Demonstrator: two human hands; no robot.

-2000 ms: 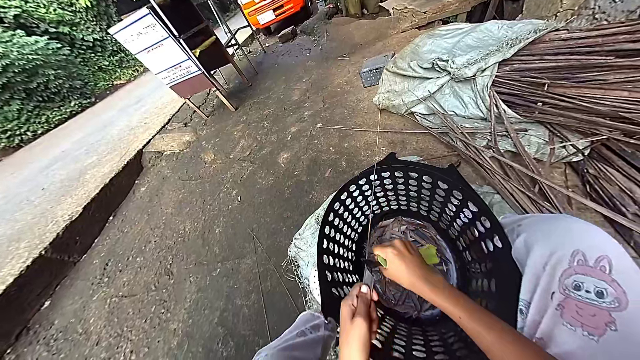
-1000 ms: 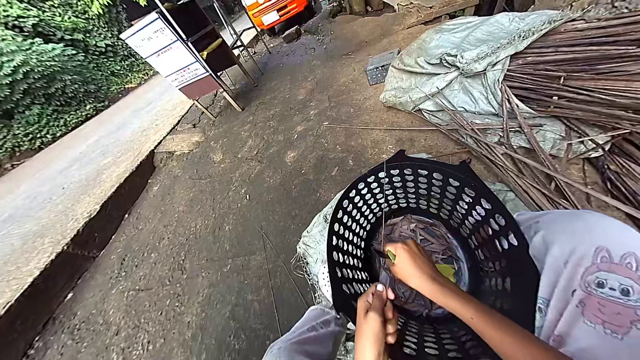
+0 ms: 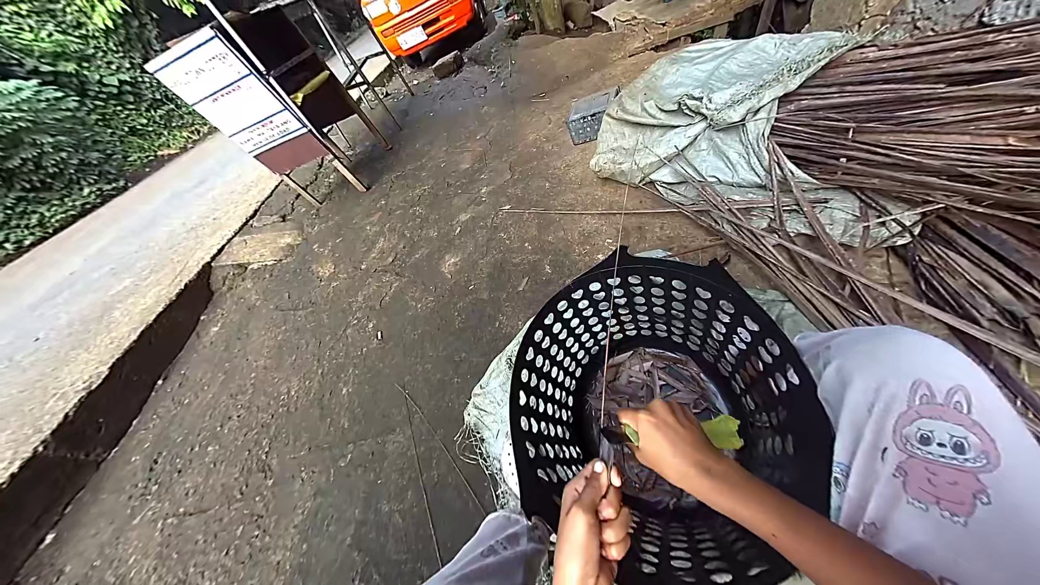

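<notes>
A black perforated plastic basket (image 3: 650, 301) stands between my knees, with dry brown leaf strips (image 3: 650, 378) in its bottom. Low over the basket, my left hand (image 3: 593, 516) grips the dark end of a long thin stalk (image 3: 615, 292) that points up and away past the rim. Just above it, my right hand (image 3: 666, 439) is closed round something with a green part, perhaps a knife handle; a dark edge beside the stalk is too small to tell. A yellow-green leaf-like piece (image 3: 721, 432) shows behind my right wrist.
Long dry palm-leaf stalks (image 3: 910, 122) lie at the right on a pale woven sack (image 3: 699, 114). Near the sack is a grey block (image 3: 589, 116). A signboard (image 3: 244, 106) stands at the upper left beside the road (image 3: 106, 276); an orange vehicle (image 3: 426, 24) is beyond.
</notes>
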